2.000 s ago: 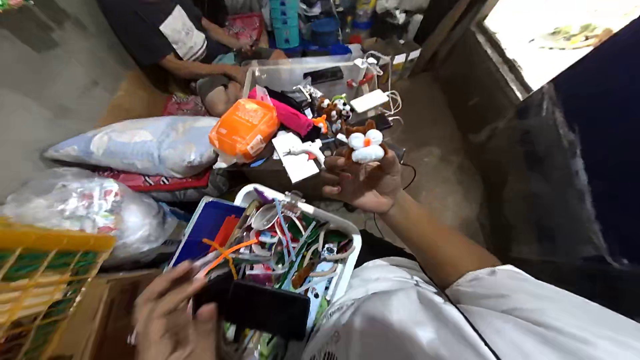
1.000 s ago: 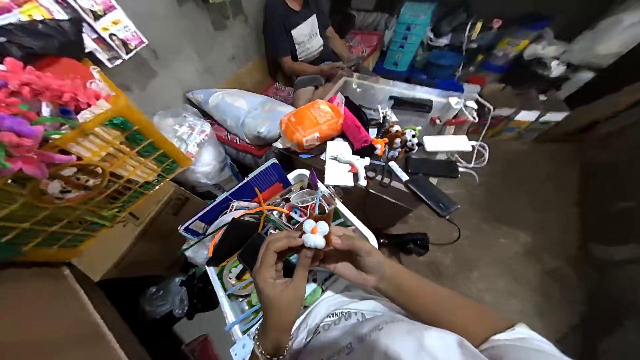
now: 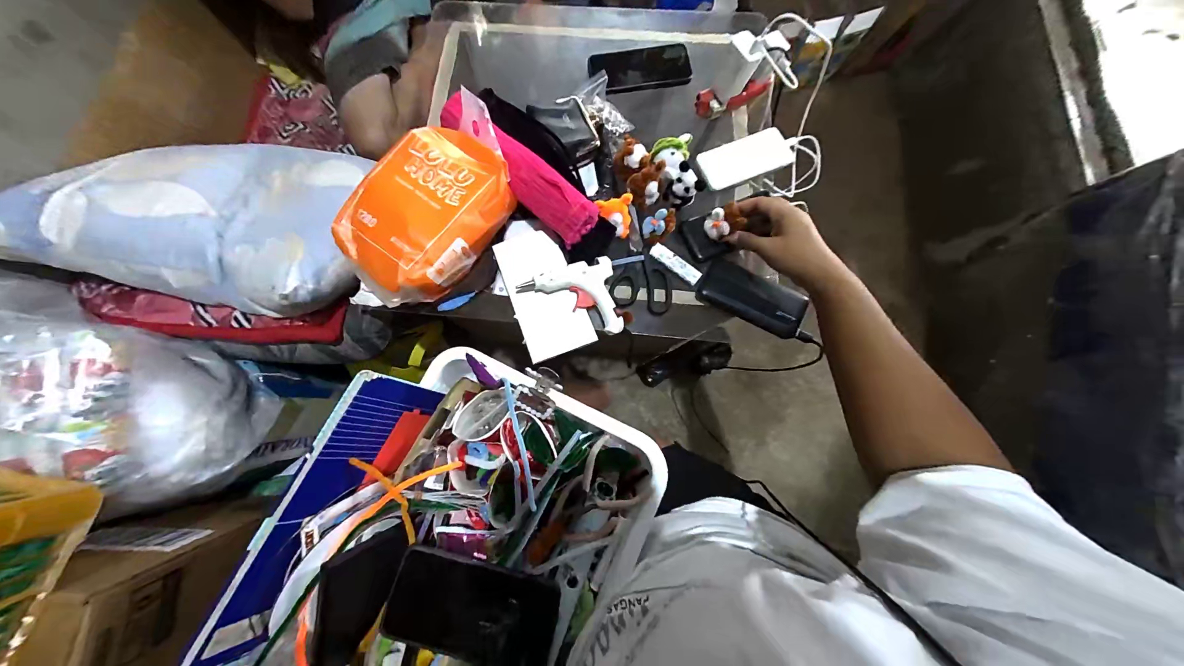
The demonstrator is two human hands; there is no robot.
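Note:
My right hand [image 3: 782, 239] reaches out to the table and grips a small brown and white fuzzy figure [image 3: 721, 223] by its brown side, over a dark flat object. Just left of it stand several small fuzzy figures, among them a blue-and-brown one [image 3: 658, 225], an orange one [image 3: 616, 214] and a panda [image 3: 683, 185]. A black power bank [image 3: 752, 297] and black-handled scissors [image 3: 645, 283] lie nearer to me. A white glue gun [image 3: 581, 286] rests on white card [image 3: 546, 319]. My left hand is out of view.
A white basket [image 3: 651, 453] of pipe cleaners and craft bits stands before me, with a smartphone [image 3: 470, 606] on top. An orange package [image 3: 425, 213] and a pink bundle [image 3: 546, 190] lie at the table's left. A white charger [image 3: 746, 159] trails cables. Another person's leg [image 3: 375, 111] is behind.
My right hand has moved from above the basket out to the table with the small figure. My left hand, on the figure one second ago, has left the view. The view has shifted.

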